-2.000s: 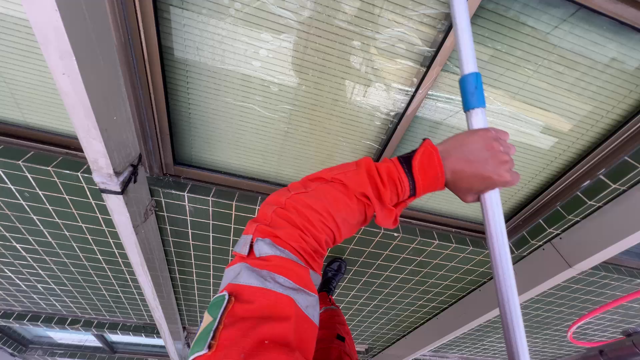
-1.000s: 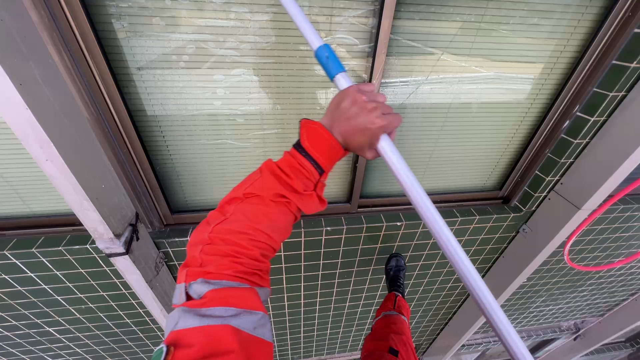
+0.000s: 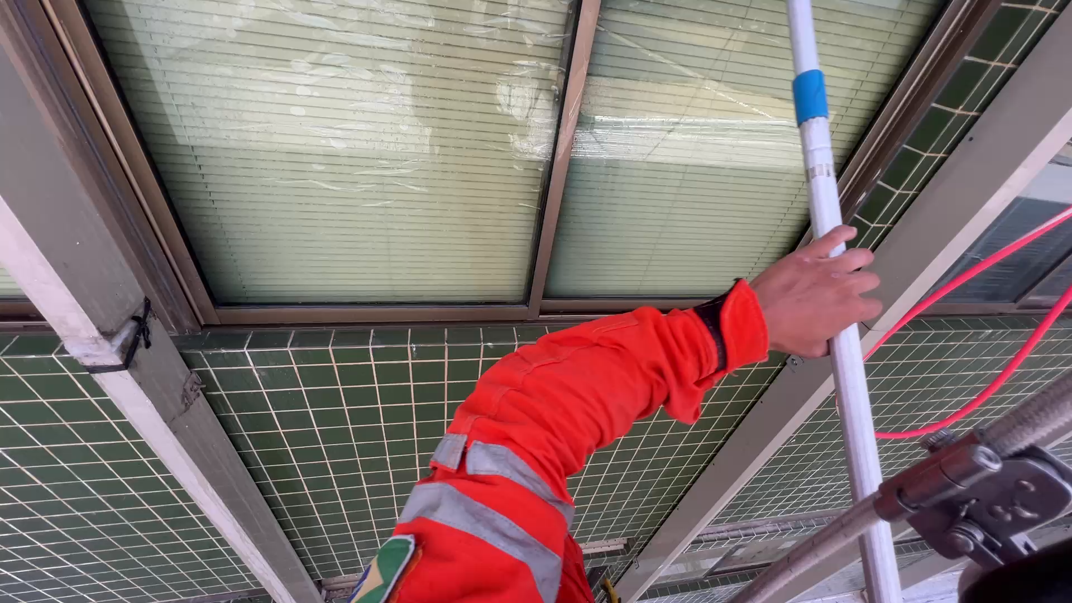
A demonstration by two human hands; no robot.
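Observation:
My left hand (image 3: 816, 293), in an orange-red sleeve with grey reflective bands, reaches from the bottom middle to the right. Its fingers lie loosely around a long pale metal pole (image 3: 856, 435), below the pole's blue collar (image 3: 810, 96). The pole runs steeply from the top edge to the bottom right; both its ends are out of frame. Behind it are two glass window panes (image 3: 352, 167) in a brown metal frame (image 3: 559, 159), with blinds, reflections and whitish streaks on the glass. My right hand is not in view.
Green tiled wall (image 3: 360, 394) lies below the window. Grey beams (image 3: 193, 469) run at the left and right, the left one with a black tie (image 3: 134, 339). A pink-red hose or cord (image 3: 997, 377) loops at the right, near a metal clamp (image 3: 963, 494) on a bar.
My left hand and the pole have moved right since one second ago, and the pole now stands steeper. The view has shifted; my leg and black shoe are no longer seen, while the metal clamp is now visible.

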